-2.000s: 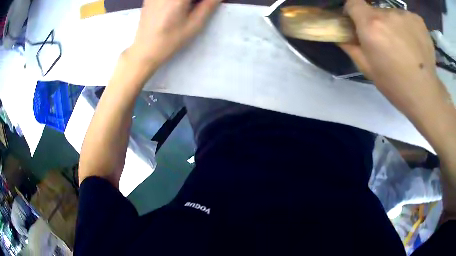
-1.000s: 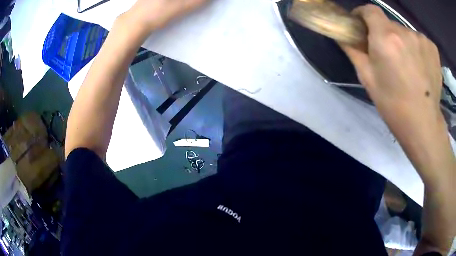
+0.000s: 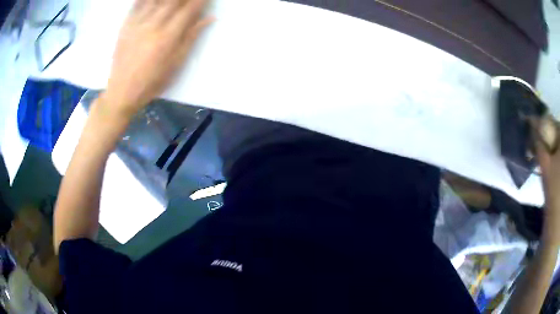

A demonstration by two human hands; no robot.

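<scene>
The dark brown-purple fabric panel [image 3: 430,30] lies along the top of the view on the white table cover [image 3: 344,73], with a thin light line along it. My left hand [image 3: 153,52] is over the cover at upper left, fingers extended and holding nothing visible. My right hand [image 3: 546,144] is at the far right edge, small and blurred, on the handle of the iron [image 3: 516,122]. The iron is beside the panel's right end, its dark plate tilted and its point downward. Most of its handle is hidden by blur and my hand.
A thin black wire loop [image 3: 54,38] lies at the table's left. Below left are a blue crate [image 3: 46,113] and a white sheet [image 3: 126,202] above the green floor. A cloudy plastic bag [image 3: 479,239] with yellow scraps is below right.
The iron and my right hand have moved right, off the panel to the far right. My left hand has moved left. The view has turned, and more of the panel shows.
</scene>
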